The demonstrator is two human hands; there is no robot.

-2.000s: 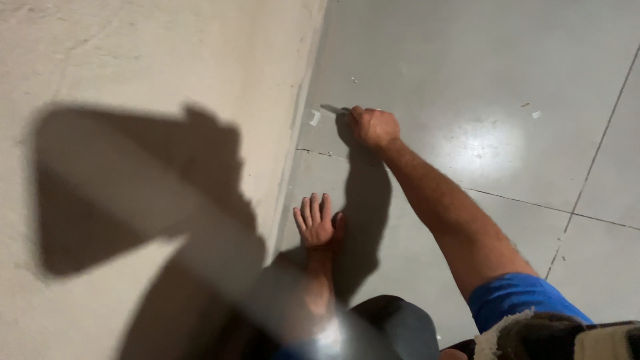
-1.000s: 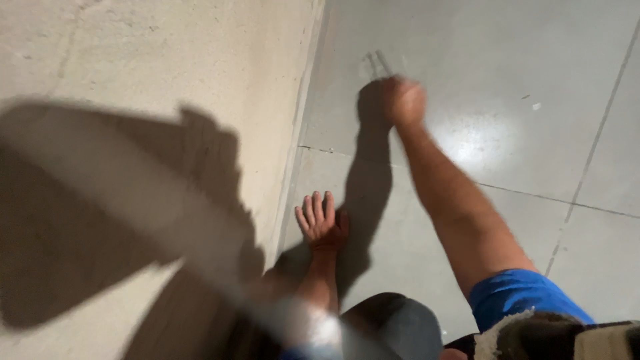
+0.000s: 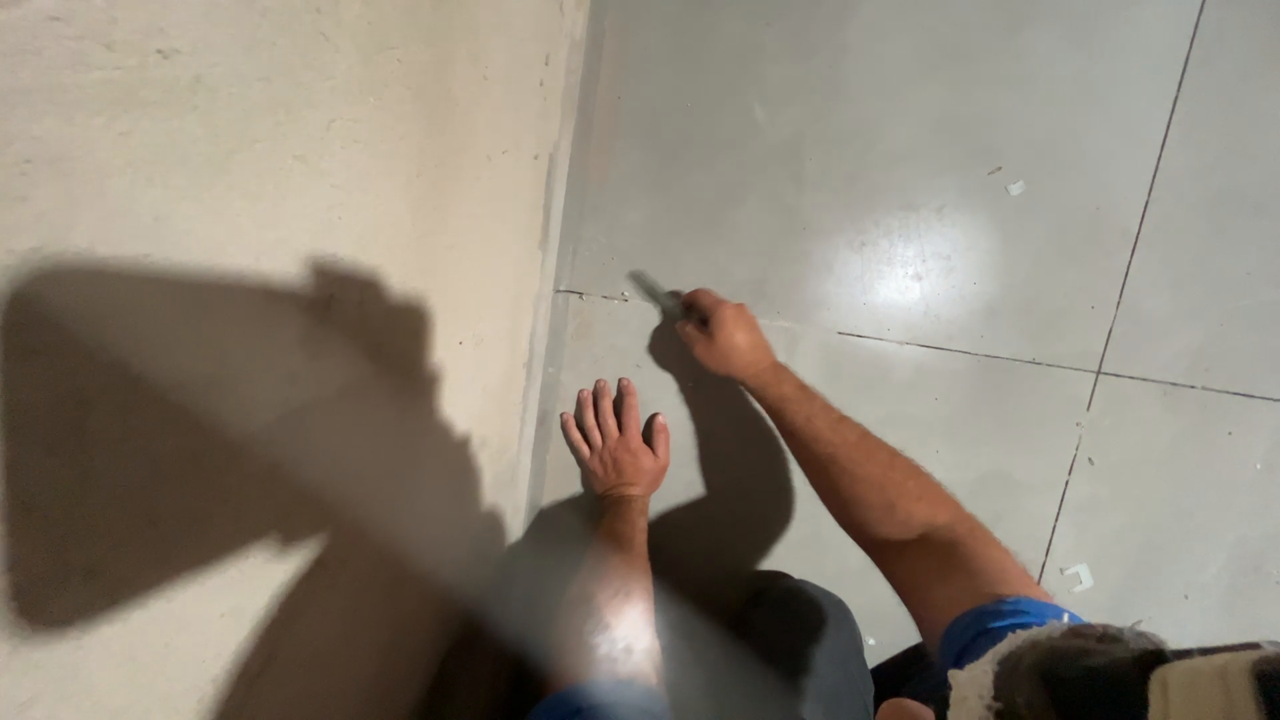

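Note:
My left hand (image 3: 622, 440) lies palm down on the grey tiled floor (image 3: 760, 150), fingers spread, close to the foot of the wall. Up and to the right of it, my right hand (image 3: 728, 335) is closed around the handle of a scraper-like hand tool (image 3: 655, 292). The tool's blurred blade points up and left, near a floor joint (image 3: 600, 295) with small white crumbs along it. Whether the blade touches the floor cannot be told.
A beige wall (image 3: 300, 130) rises on the left, with a large shadow across it. Dark joints (image 3: 1135, 240) cross the floor at the right. White scraps (image 3: 1016, 188) lie at the upper right, and another white piece (image 3: 1078, 577) lies lower down. My knee (image 3: 820, 640) is at the bottom.
My right hand has moved down with the tool from higher on the floor, toward the joint. The white scrap near the wall in the first frame no longer shows there. My left hand stays planted.

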